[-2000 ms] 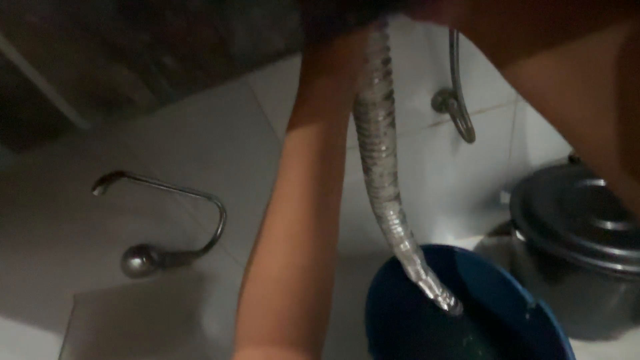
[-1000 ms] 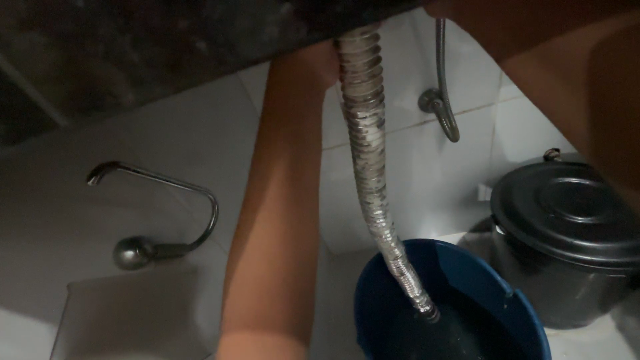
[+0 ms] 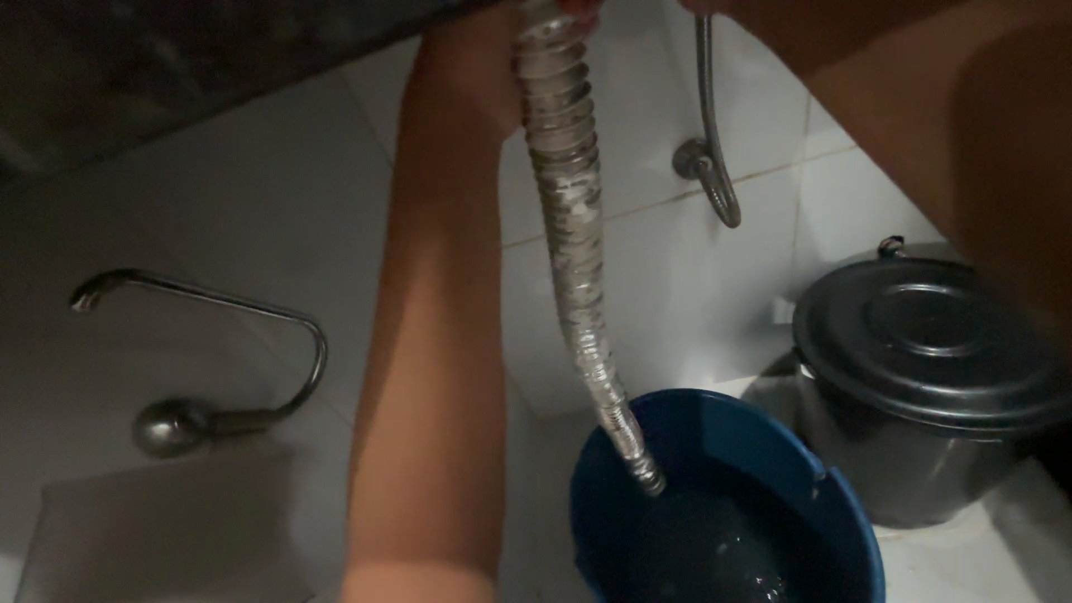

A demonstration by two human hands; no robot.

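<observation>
My left forearm rises through the middle of the head view, and my left hand (image 3: 481, 75) is at the top edge, beside the upper end of a ribbed, silvery flexible hose (image 3: 574, 209). Reddish fingertips show at the top of the hose, but the grip is mostly cut off by the frame. Downward the hose narrows, and its lower end hangs inside a blue plastic bucket (image 3: 703, 419) with dark liquid in it. A bare limb fills the upper right; my right hand is not seen.
A dark slab edge (image 3: 251, 59) crosses the upper left. A metal faucet with a curved spout (image 3: 226, 297) is on the left. A thin flexible metal hose (image 3: 708, 100) hangs by the tiled wall. A lidded dark bucket (image 3: 871, 452) stands at right, beside the blue one.
More of the ribbed hose's upper part shows than two seconds ago, as the view has shifted. Its lower end stays in the blue bucket.
</observation>
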